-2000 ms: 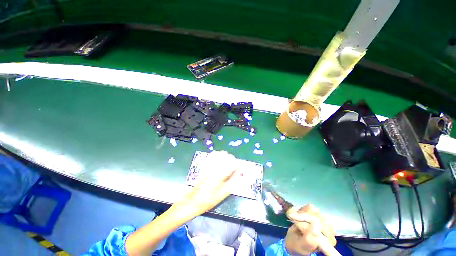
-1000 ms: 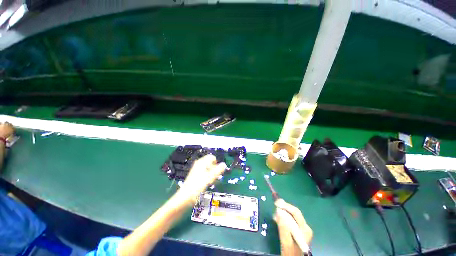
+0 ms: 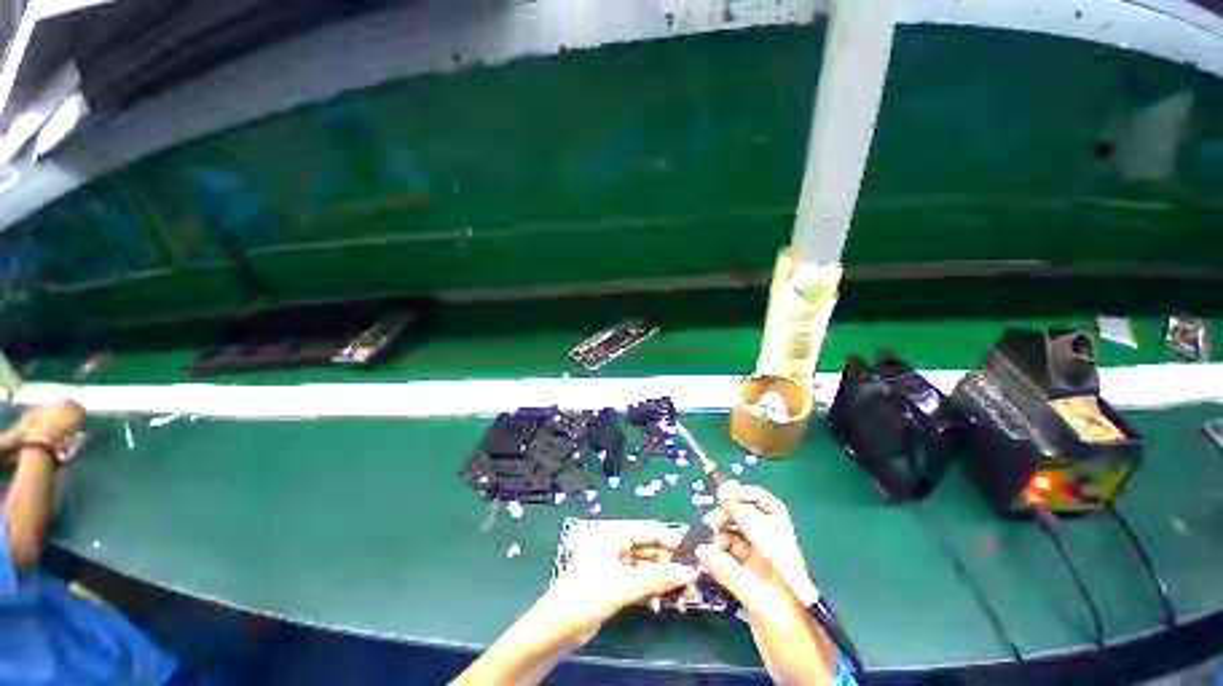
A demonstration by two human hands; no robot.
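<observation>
The phone unit (image 3: pixel 577 539) lies on the green mat in front of me, mostly covered by my hands. My left hand (image 3: pixel 630 570) holds a small black module (image 3: pixel 693 541) above the unit. My right hand (image 3: pixel 758 536) holds the soldering iron (image 3: pixel 704 462), its tip pointing up and left toward the pile; its fingers also touch the module. The pile of black modules (image 3: pixel 537 456) lies behind the unit. Small white pieces (image 3: pixel 515 551) are scattered around the pile.
The tip-cleaning cup (image 3: pixel 770 432) stands at the foot of the taped post (image 3: pixel 801 315). A black fan (image 3: pixel 895 426) and the soldering station (image 3: pixel 1039 429) with a red light are at right. Phone units (image 3: pixel 614 343) lie on the belt beyond the white rail. Another person's hand (image 3: pixel 51 424) is at far left.
My left hand has moved from the pile to above the phone unit with a black module. My right hand has come in beside it with the iron. The camera view has shifted.
</observation>
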